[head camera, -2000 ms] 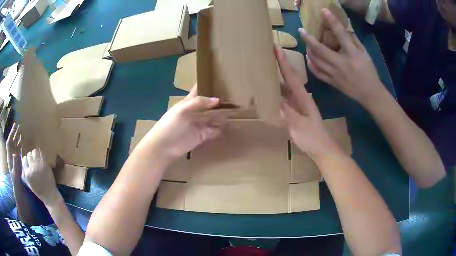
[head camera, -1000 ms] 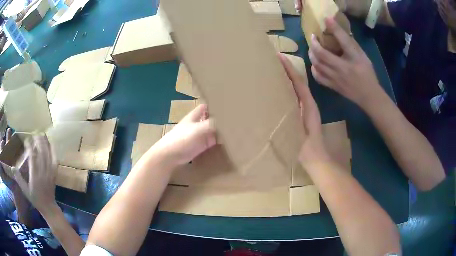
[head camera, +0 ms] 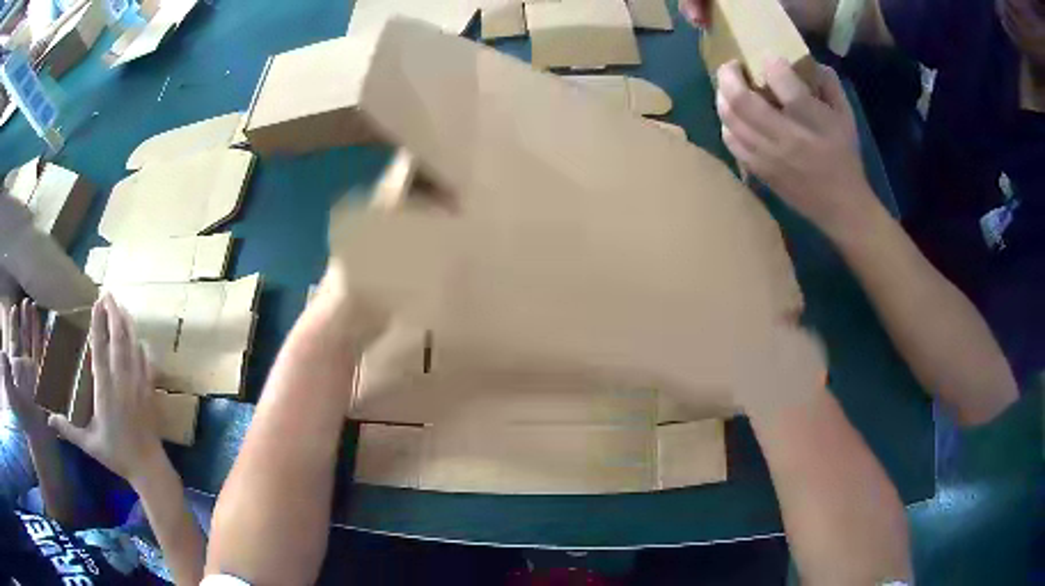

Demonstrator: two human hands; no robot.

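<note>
A brown cardboard mailer box [head camera: 573,240] is in the air in the middle of the view, strongly blurred, with a broad panel facing me. My left hand [head camera: 364,280] is at its left side and my right hand [head camera: 785,361] at its lower right. Both hands are blurred and seem to hold it; their fingers are mostly hidden. Below it a flat die-cut blank [head camera: 539,458] lies on the table, its front wall panel towards me and its middle largely covered by the held box.
A closed box [head camera: 309,97] lies behind at the left, beside flat blanks [head camera: 212,332]. More blanks [head camera: 584,40] lie at the back. At the left another person's hands [head camera: 120,389] hold an open box. At the right another person's hand [head camera: 796,137] holds a small box.
The held box has turned from upright and narrow to a wide slanted pose. My right hand has moved right and down, my left hand left. The neighbours' hands and boxes have shifted.
</note>
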